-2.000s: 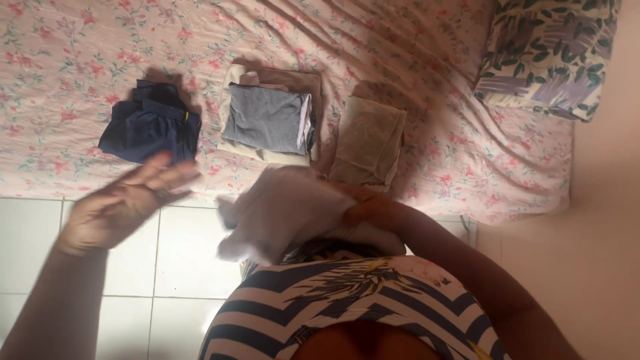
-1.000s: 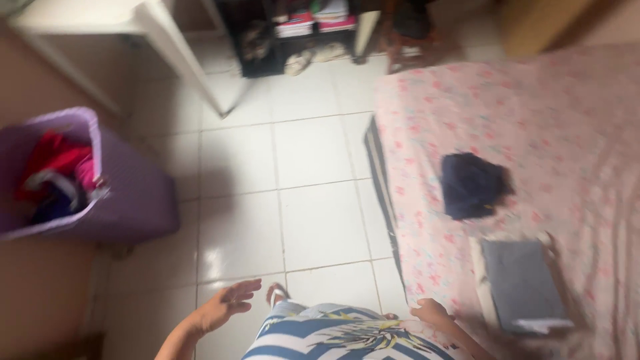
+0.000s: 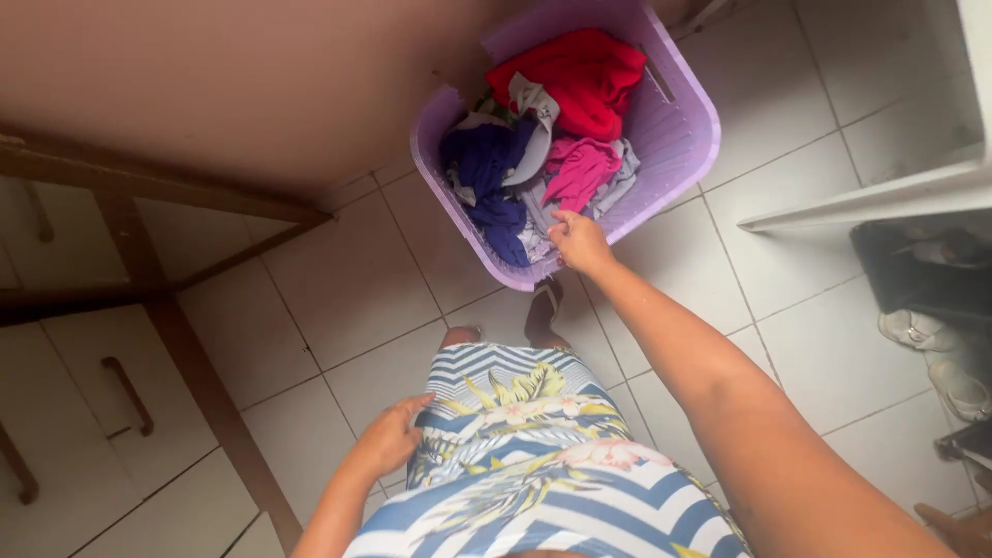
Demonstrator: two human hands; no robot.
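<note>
A purple plastic laundry basket (image 3: 697,139) stands on the tiled floor, with crumpled clothes inside. A red garment (image 3: 581,77) lies toward its far side, a pink garment (image 3: 581,170) in the middle and a dark blue garment (image 3: 484,174) at the left. Pale grey cloth (image 3: 535,205) shows between the blue and pink pieces. My right hand (image 3: 580,242) is over the near rim, fingers partly curled beside the grey cloth, and no cloth is seen in its grasp. Beside the patterned dress, my left hand (image 3: 394,435) hangs with nothing in it, fingers loosely apart.
Left of me stands a cabinet with white drawers (image 3: 85,403) and brown handles. The wall (image 3: 271,85) rises behind the basket. On the right are a white table or chair leg (image 3: 860,198), a dark shoe rack (image 3: 922,271) and pale shoes (image 3: 918,329) on the floor.
The view has swung from the bed to the basket. The pale cloth held two seconds ago is no longer in my hands, and my right hand has come to the basket.
</note>
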